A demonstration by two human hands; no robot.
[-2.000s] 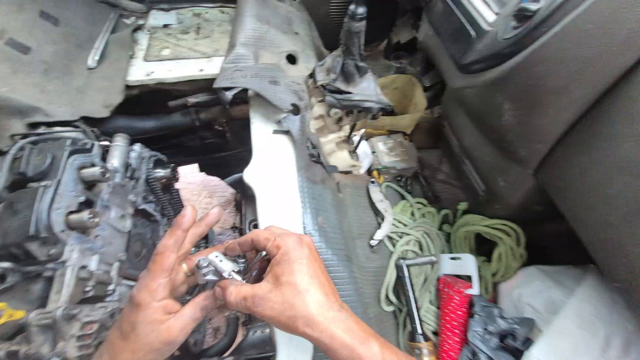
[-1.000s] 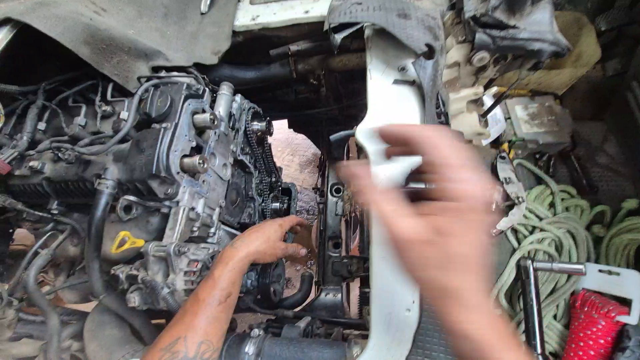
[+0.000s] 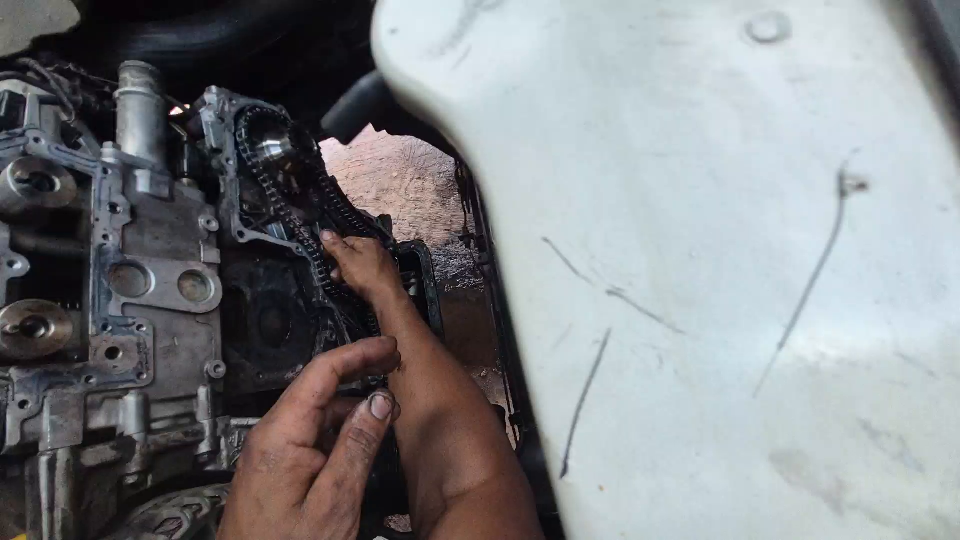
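Deep in the front of an engine, my right hand (image 3: 364,266) touches or lies close beside the timing chain (image 3: 276,199); its thumb points up and left, and its other fingers are mostly hidden. The chain runs around a shiny sprocket (image 3: 283,146) above that hand. Nearer the camera, my left hand (image 3: 322,435) is raised with its fingers curled and a gap between thumb and index fingertip. Nothing shows between them. Left of both hands stands the metal engine casting (image 3: 161,232), with bolt holes and round recesses.
A scratched white painted body panel (image 3: 675,262) fills the right side, close to my right forearm. A black rubber hose (image 3: 356,106) sticks out from behind its edge. A metal pipe stub (image 3: 140,112) rises at upper left. Ground shows through the gap between engine and panel.
Two seconds ago both hands held a small metal part, which is not visible now. My right hand has moved into the engine by the chain; my left hand has drawn back from there. The view is much closer.
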